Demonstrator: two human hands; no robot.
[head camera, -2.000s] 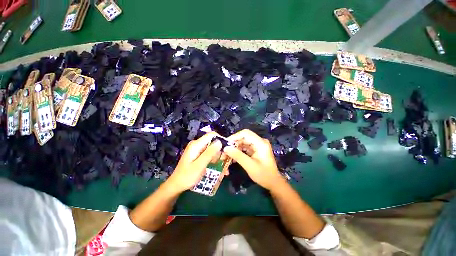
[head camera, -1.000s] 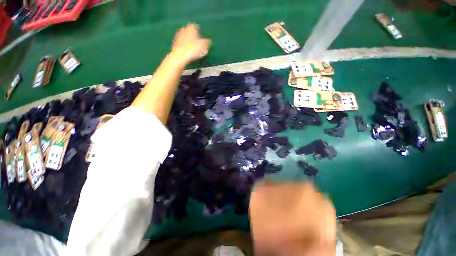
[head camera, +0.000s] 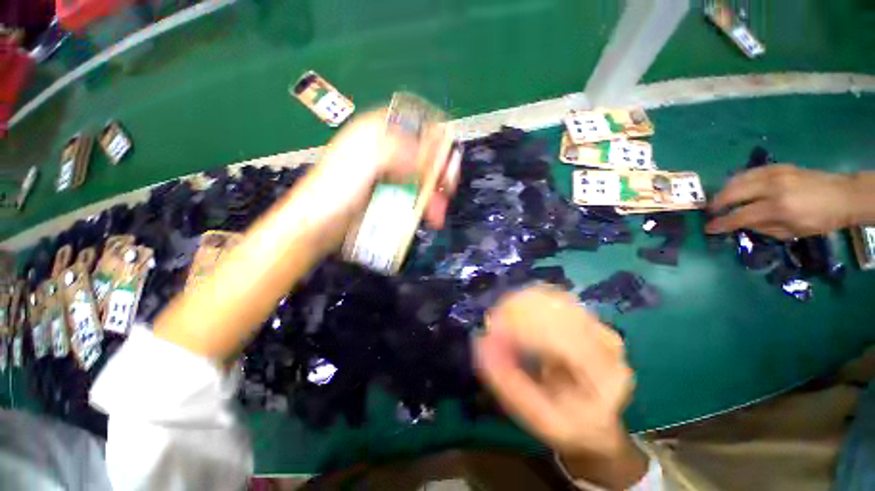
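Note:
My left hand (head camera: 369, 153), blurred, grips a tan-edged circuit board (head camera: 382, 228) with a white lower half and a green patch. It holds the board tilted above the black heap; a second tan edge shows beside it, but blur hides whether it is another board. My right hand (head camera: 556, 369) is low over the heap's near right side, blurred, with curled fingers; whether it holds anything cannot be told. The heap of flat black pads (head camera: 355, 336) spreads under both hands, with some shiny glints.
Overlapping boards (head camera: 82, 312) lie at left, another board (head camera: 213, 257) behind my left forearm. Stacked boards (head camera: 614, 187) lie at right. Another person's hand (head camera: 787, 201) is over the small pad heap (head camera: 796, 288). Beyond the pale strip, the green belt carries boards (head camera: 323, 99); a whitish post (head camera: 635, 48) slants there.
My left hand has come back from above the belt, now with a board in it. My right hand is more fully in view. Another person's hand has come in at right.

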